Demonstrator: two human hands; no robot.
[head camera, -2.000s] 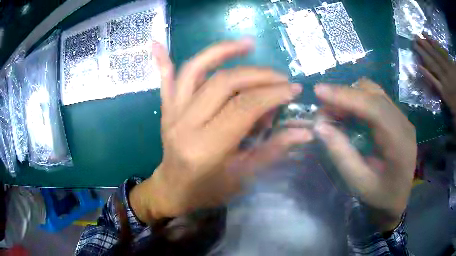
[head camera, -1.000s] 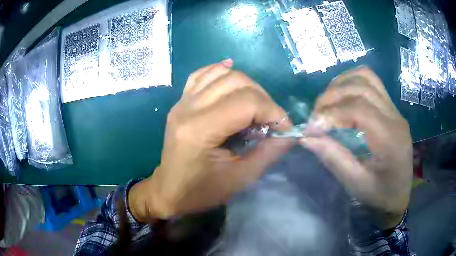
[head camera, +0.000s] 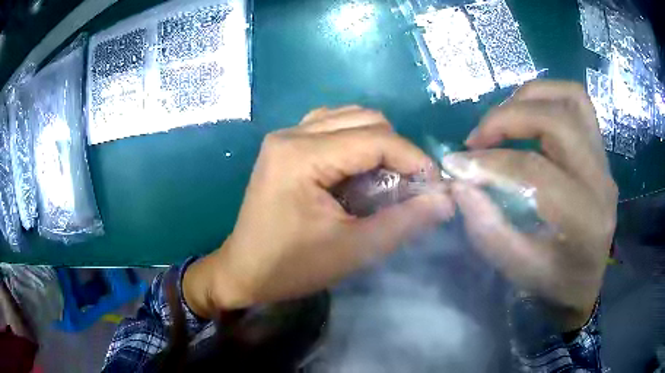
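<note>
My left hand (head camera: 321, 204) is at the centre, its thumb and fingertips pinching crumpled clear plastic film (head camera: 386, 182). My right hand (head camera: 539, 189) is just right of it, its fingertips close to the left ones, also pinching clear film, which shines beside its fingers. Both hands are above the bench's front edge. A large hazy grey-white plastic sheet or bag (head camera: 415, 313) is below the hands. Whether a panel is inside the film cannot be told; the fingers hide it and the area is blurred.
The dark green bench (head camera: 168, 197) bears a large patterned white panel (head camera: 168, 73) upper left, long shiny clear bundles (head camera: 62, 153) far left, two patterned panels (head camera: 474, 51) upper right and a shiny panel stack (head camera: 627, 87) far right. A blue stool (head camera: 98, 295) stands below left.
Two seconds ago my fingers were more spread and blurred; now they are closed on the film. The other person's hand at the far right has gone from the stack.
</note>
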